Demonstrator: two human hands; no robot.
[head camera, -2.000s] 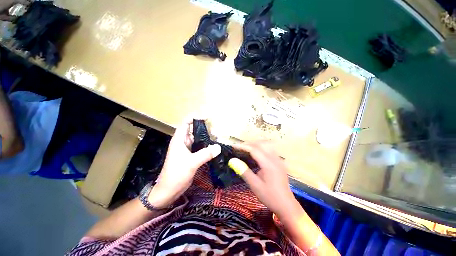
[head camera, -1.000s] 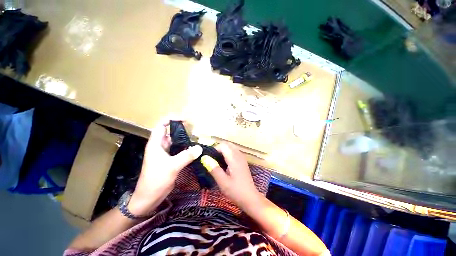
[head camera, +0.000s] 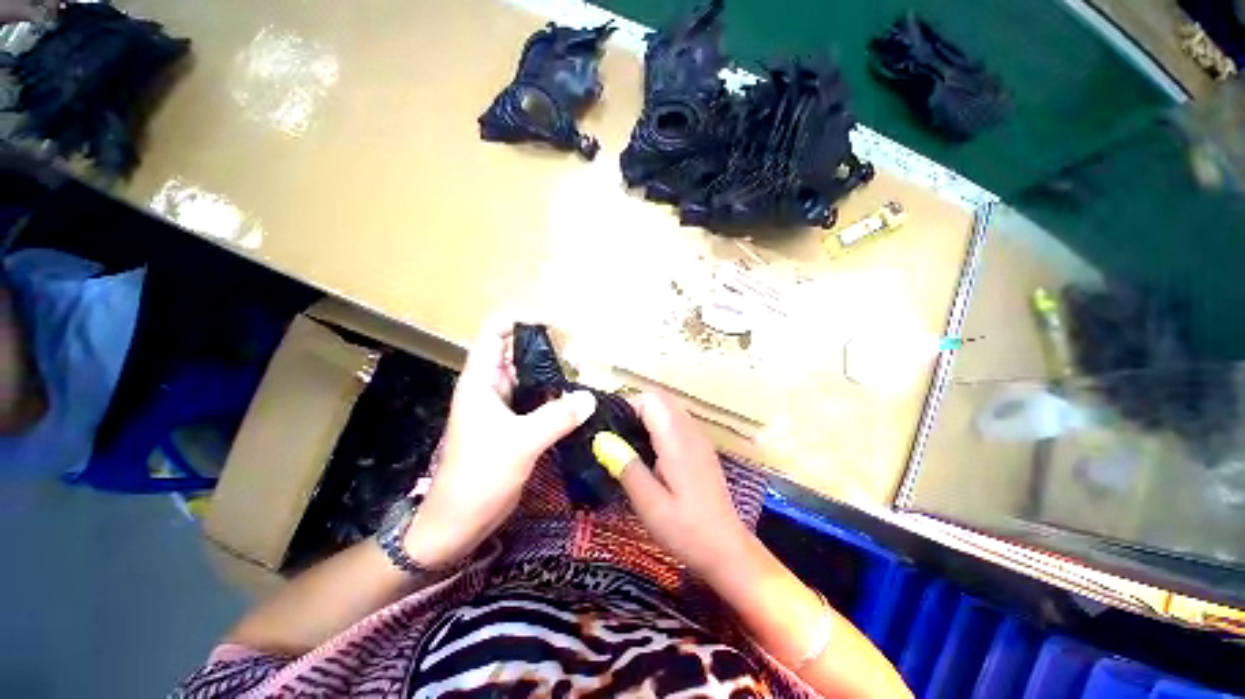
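Note:
A black moulded piece (head camera: 539, 372) with a ridged upper end is held above my lap at the bench's near edge. My left hand (head camera: 494, 444) grips its left side, thumb pressed on its middle. My right hand (head camera: 679, 471) holds its right side, with a yellow cover on the thumb. The fingers hide much of the piece. A pile of black pieces (head camera: 744, 144) lies at the bench's far edge, with a single black piece (head camera: 549, 93) left of it. A yellow-labelled tube (head camera: 866, 228) lies right of the pile.
A thin tan stick (head camera: 690, 399) and small bits lie under glare. A clear panel (head camera: 1092, 451) stands right. A green conveyor (head camera: 819, 30) carries a black piece. An open cardboard box (head camera: 294, 430) and blue bins (head camera: 942, 635) are below. Another person's blue clothing (head camera: 85, 348) shows left.
The view shifted left and then back right. The black piece on the conveyor has moved left relative to the bench. Both hands keep hold of the black piece, with little change in grip.

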